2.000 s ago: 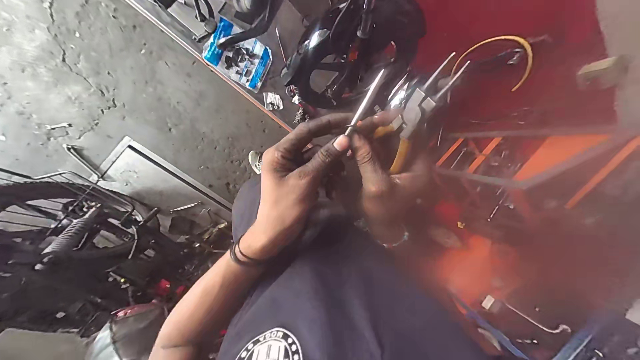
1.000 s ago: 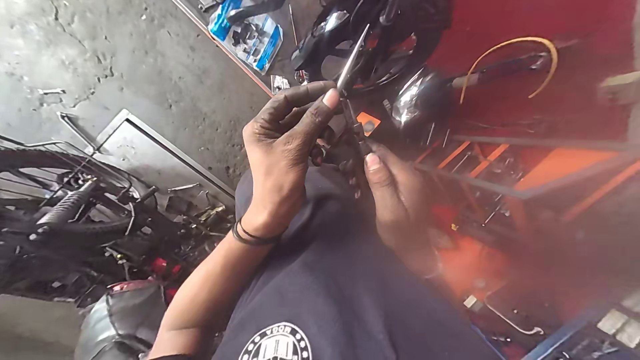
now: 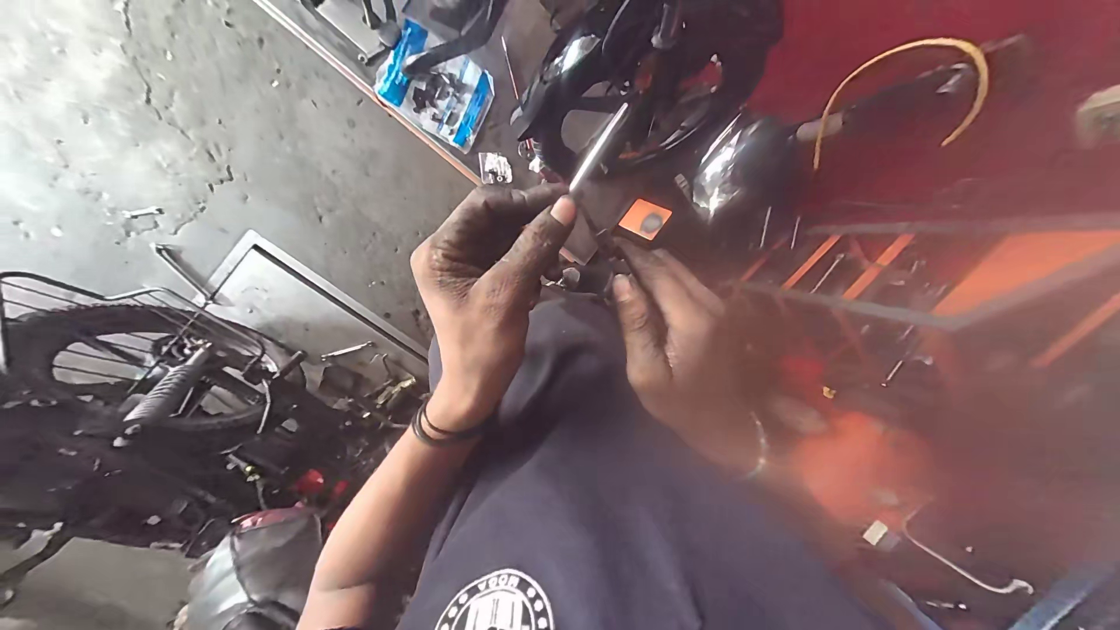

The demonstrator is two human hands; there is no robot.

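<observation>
Between the thumb and forefinger of my left hand [image 3: 490, 271] is a thin bright metal rod [image 3: 599, 149], which points up and to the right. My right hand [image 3: 669, 324], below and to the right of it, pinches a small dark part [image 3: 610, 249] whose shape I cannot make out. A dark thin piece seems to run between the two hands; whether it joins the rod is unclear. Just above my right fingertips lies an orange square [image 3: 646, 219] with a grey round spot.
Beyond my hands stands a black motorcycle [image 3: 665, 87], with a blue and clear plastic packet [image 3: 436, 83] left of it. A second motorcycle's wheel [image 3: 157, 367] is at the left. A yellow cable [image 3: 976, 61] lies upper right, above an orange-edged rack [image 3: 884, 267] with tools.
The pliers seen at my right hand two seconds ago are gone from there. My right hand has moved down from the rod and now pinches the small dark part. The orange square has come into sight.
</observation>
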